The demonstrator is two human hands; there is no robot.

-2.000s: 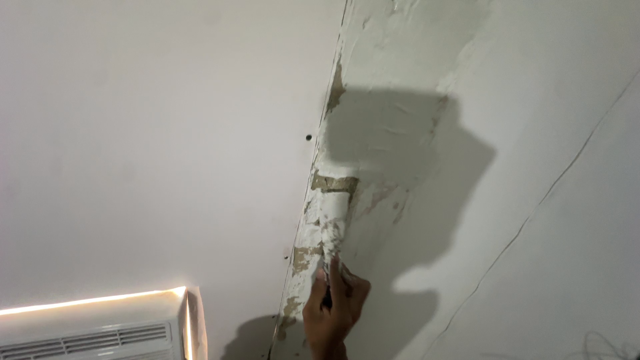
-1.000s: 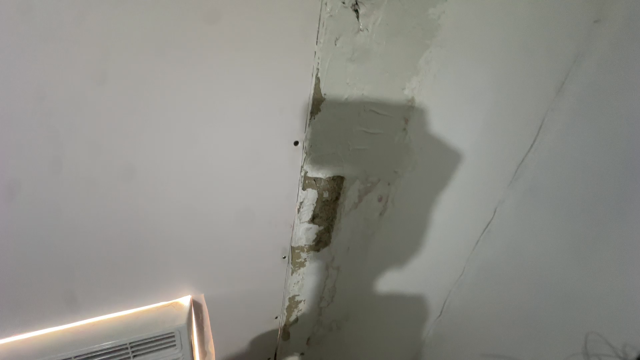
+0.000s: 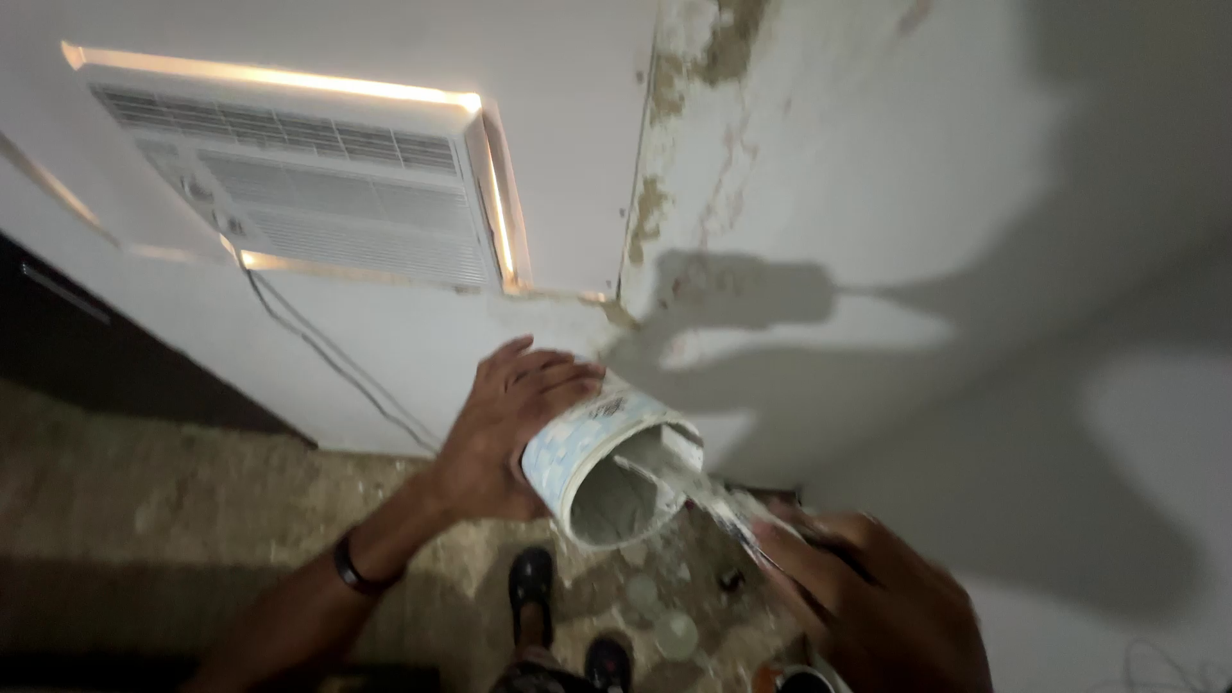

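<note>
My left hand (image 3: 515,433) grips a light blue and white cylindrical container (image 3: 611,452) from its left side and back. The container is tilted with its open mouth toward me, and grey-white paste coats its inside. My right hand (image 3: 847,587) holds a blurred putty knife (image 3: 717,496) smeared with the paste, its blade inside the container's mouth on the right. Above the hands, the white wall (image 3: 847,164) has a vertical joint line with rough brownish patches (image 3: 647,217) beside it.
A window air conditioner (image 3: 337,183) sits in the wall at upper left, light showing round its edges, with a cable (image 3: 337,366) hanging down. A dark panel stands at far left. My feet in dark shoes (image 3: 531,577) are on the stained floor (image 3: 385,539); a cup-like container (image 3: 804,679) is at the bottom edge.
The view has swung down a lot. My right hand, earlier at the wall's patched strip and then out of view, is now at the container. My left hand and the container have come into view.
</note>
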